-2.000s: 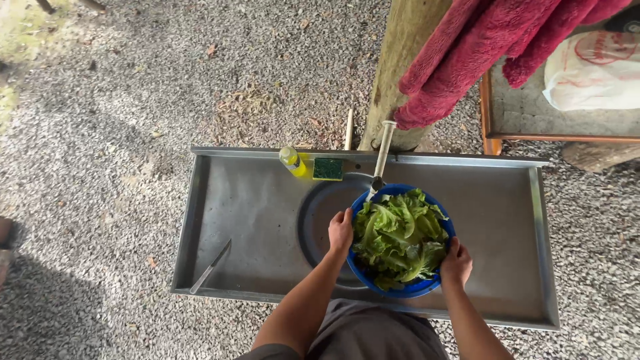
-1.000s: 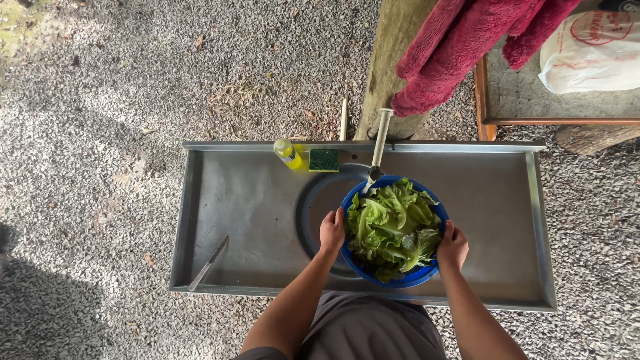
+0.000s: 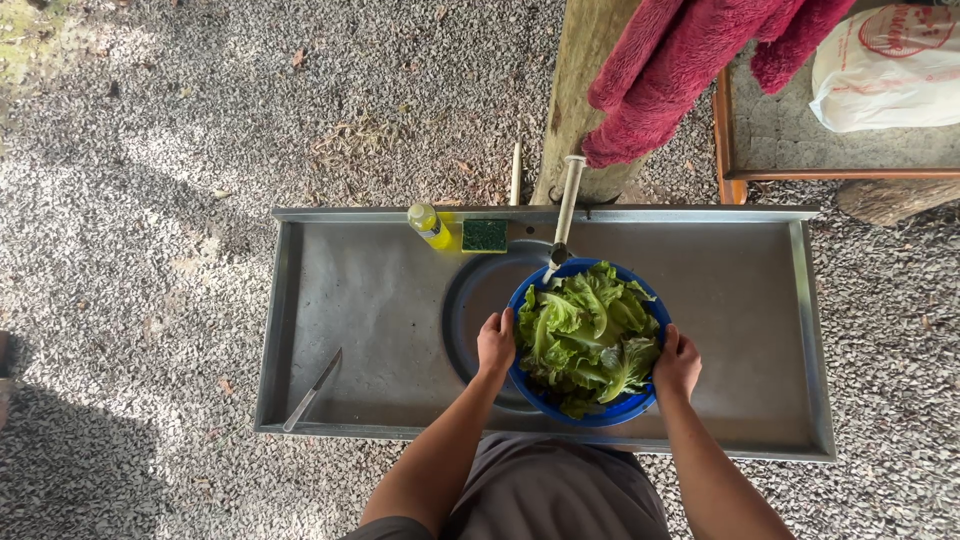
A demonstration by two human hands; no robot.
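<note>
Green lettuce leaves (image 3: pixel 589 330) fill a round blue plastic basin (image 3: pixel 600 417), which overlaps the right part of the round sink bowl. My left hand (image 3: pixel 496 343) grips the basin's left rim, thumb on top. On the right rim my right hand (image 3: pixel 677 364) holds on in the same way. The end of a white faucet pipe (image 3: pixel 569 202) reaches over the basin's upper left edge. Whether water runs from it I cannot tell for sure. The fingers beneath the rim are hidden.
The stainless steel sink top (image 3: pixel 735 322) carries a green scouring sponge (image 3: pixel 484 235), a bottle of yellow liquid (image 3: pixel 430 226) and, at front left, a knife (image 3: pixel 313 390). Behind stand a wooden post (image 3: pixel 585 82) with a red towel (image 3: pixel 675 67) and a table with a white plastic bag (image 3: pixel 885 75).
</note>
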